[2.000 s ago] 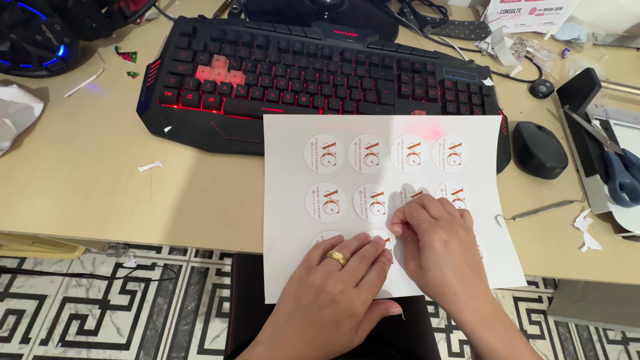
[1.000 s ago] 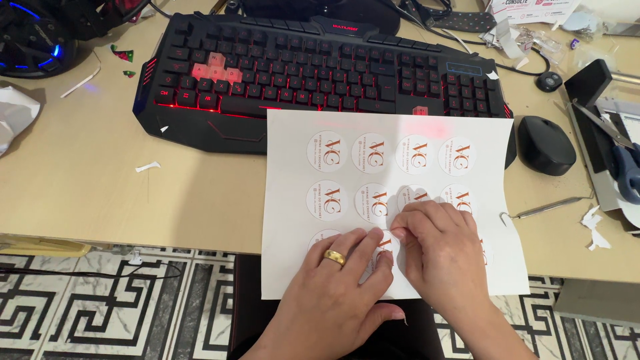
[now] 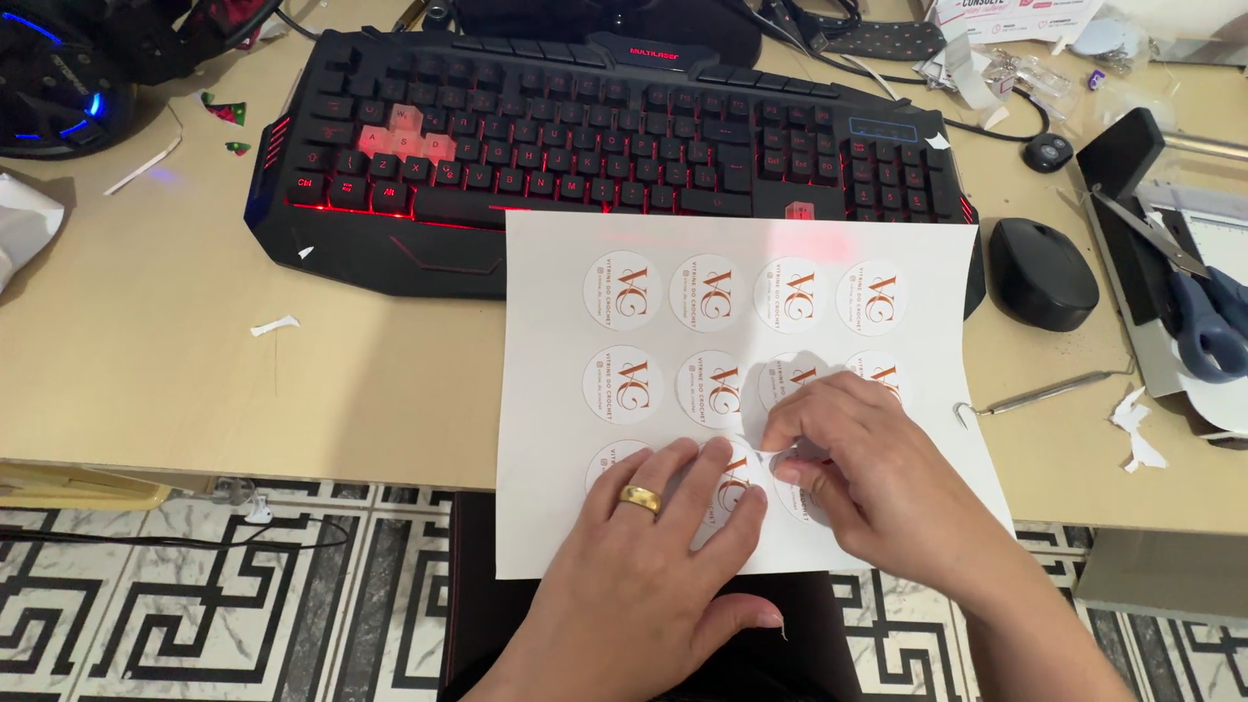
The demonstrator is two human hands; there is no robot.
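Note:
A white sheet of round printed stickers (image 3: 546, 390) lies over the desk edge and the front of the keyboard. My left hand (image 3: 653, 556), with a gold ring, rests flat with spread fingers on the sheet's lower part, pressing near a bottom-row sticker. Close beside it, my right hand (image 3: 848, 468) pinches a small white bit, perhaps a sticker's edge or backing scrap, between thumb and forefinger above the sheet. Both hands partly cover the lower stickers. A thin white sliver clings at my left thumb.
Behind the sheet is a backlit black keyboard (image 3: 585, 127). To the right are a black mouse (image 3: 1043, 273), a metal hooked pick (image 3: 1048, 392), scissors (image 3: 1204, 322) and torn paper scraps (image 3: 1136, 429). A headset (image 3: 58, 88) with blue lights sits at the far left.

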